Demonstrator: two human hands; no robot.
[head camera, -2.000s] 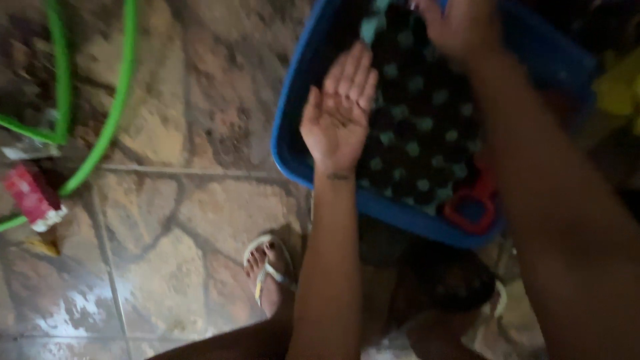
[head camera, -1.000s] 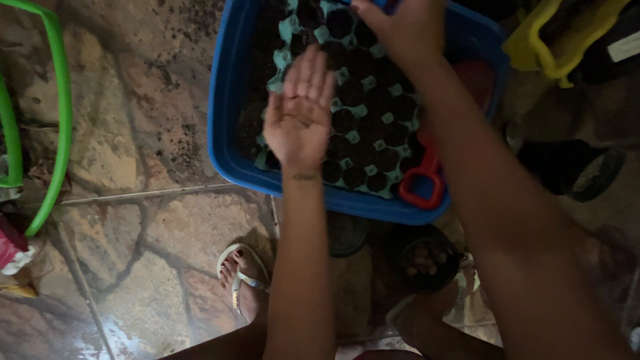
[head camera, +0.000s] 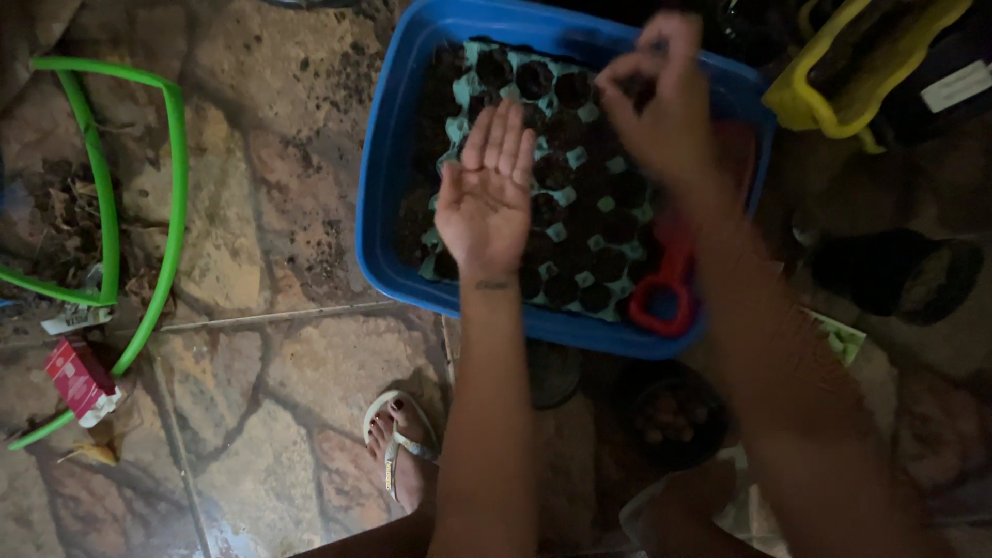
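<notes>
My left hand (head camera: 488, 190) is held palm up above the left part of a teal egg-carton tray (head camera: 558, 232) whose cups hold dark soil. Whether tiny things lie on the palm is too dim to tell. Over the tray's upper right, my right hand (head camera: 659, 101) is blurred, with thumb and fingertips close together; anything between them is too small to see. The tray lies in a blue plastic tub (head camera: 374, 178). At the tub's lower right corner rests a red plastic tool handle (head camera: 661, 304) with a ring-shaped grip, partly behind my right forearm.
Spilled soil marks the stone floor (head camera: 271, 170) left of the tub. A green hose or tube frame (head camera: 177, 178) and a crumpled red box (head camera: 80, 380) lie farther left. On the right are a yellow planter (head camera: 837, 101), a black pot (head camera: 899, 275) and a dark pot of lumps (head camera: 670, 415).
My right hand has moved down off the tub's upper edge to over the tray's upper right. My left hand stays palm up over the tray. The view has shifted.
</notes>
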